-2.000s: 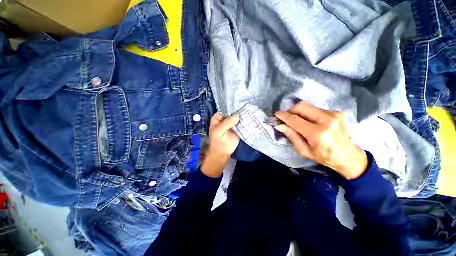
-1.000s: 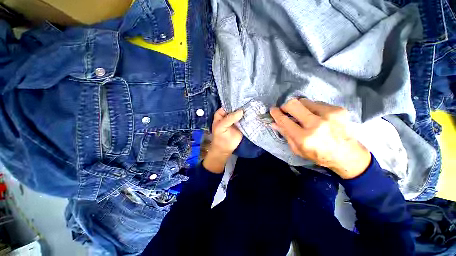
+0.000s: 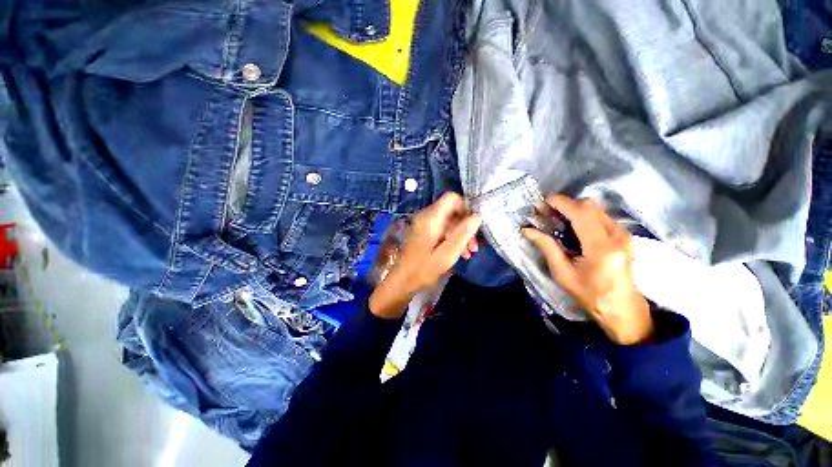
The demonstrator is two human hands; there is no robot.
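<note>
A denim jacket [image 3: 584, 119] lies inside out in front of me, its pale grey-blue side up. My left hand [image 3: 429, 251] pinches a stitched corner [image 3: 511, 205] of its edge between thumb and fingers. My right hand [image 3: 598, 264] is just right of that corner, thumb and fingers curled close to the edge. Something small and dark shows between the right fingers; I cannot tell what it is. A white pocket bag [image 3: 702, 292] lies right of my right hand.
A darker blue denim jacket [image 3: 347, 146] with metal buttons lies at the left. More denim [image 3: 201, 356] hangs below it. Yellow surface [image 3: 401, 46] shows at the top and right edge. Pale grey floor [image 3: 100, 365] is at lower left.
The view has shifted, so the jackets appear further right. The right thumb and fingers have spread apart beside the corner, which now lies flatter. The left hand still holds the edge.
</note>
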